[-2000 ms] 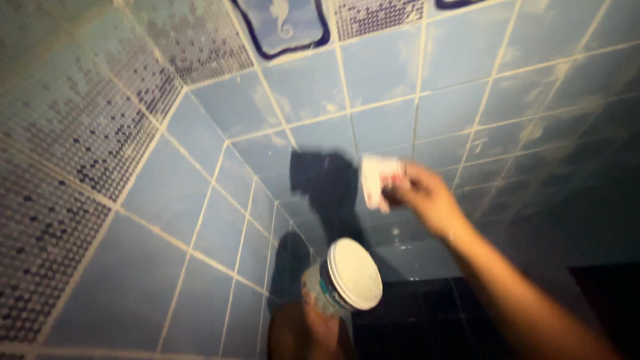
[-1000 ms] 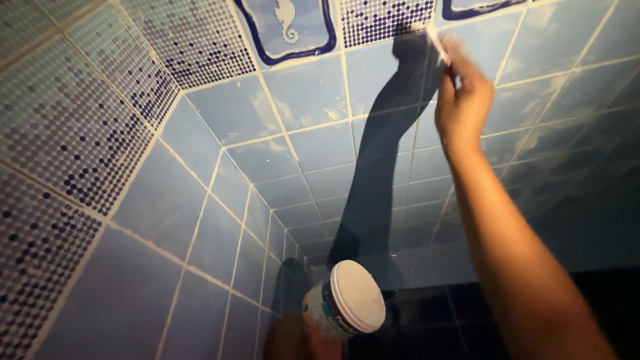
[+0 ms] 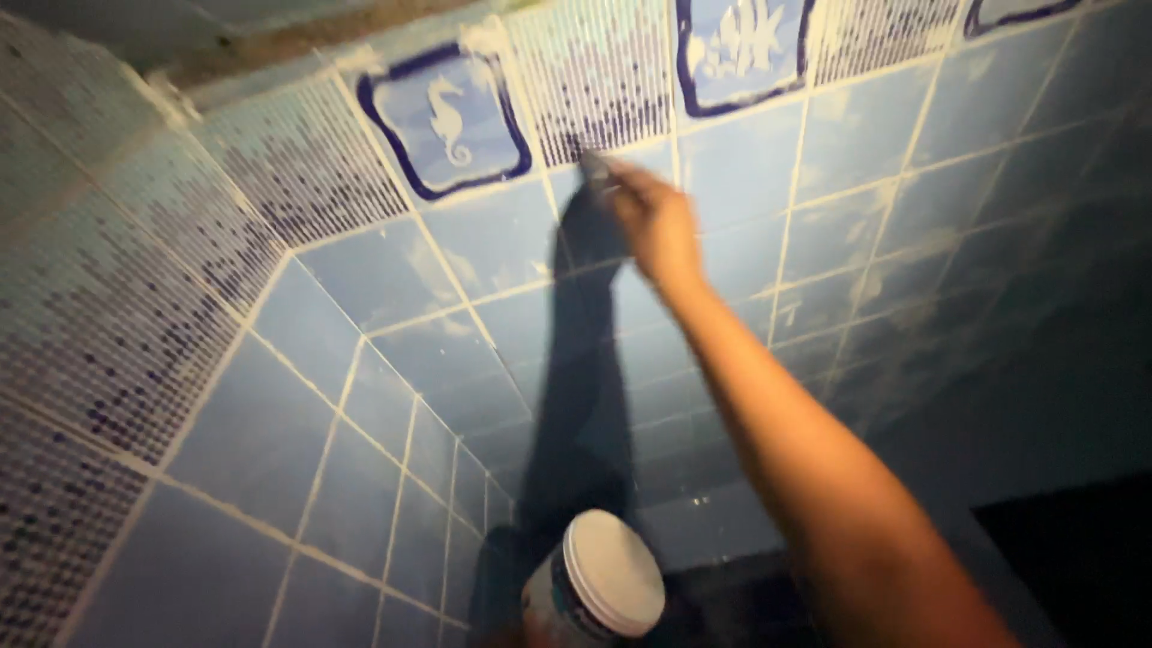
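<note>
My right hand is raised to the wall and grips a small flat spreader, blurred and partly hidden by the fingers. Its tip is at the lower edge of a mosaic-pattern border tile, between a seahorse tile and a fish tile. At the bottom, my left hand, mostly out of frame, holds a round plastic tub. The tub is tilted, with a pale top; whether that is a lid or its contents I cannot tell. It bears writing on its side.
Blue wall tiles with pale grout lines and whitish smears fill the far wall. A second tiled wall meets it in a corner at the left. A rough brownish edge runs above the border. The lower right is dark.
My right hand has gone up from near the tub to the patterned border, then left along it to beside the seahorse tile. The tub stays low in my left hand. The view has tipped upward.
</note>
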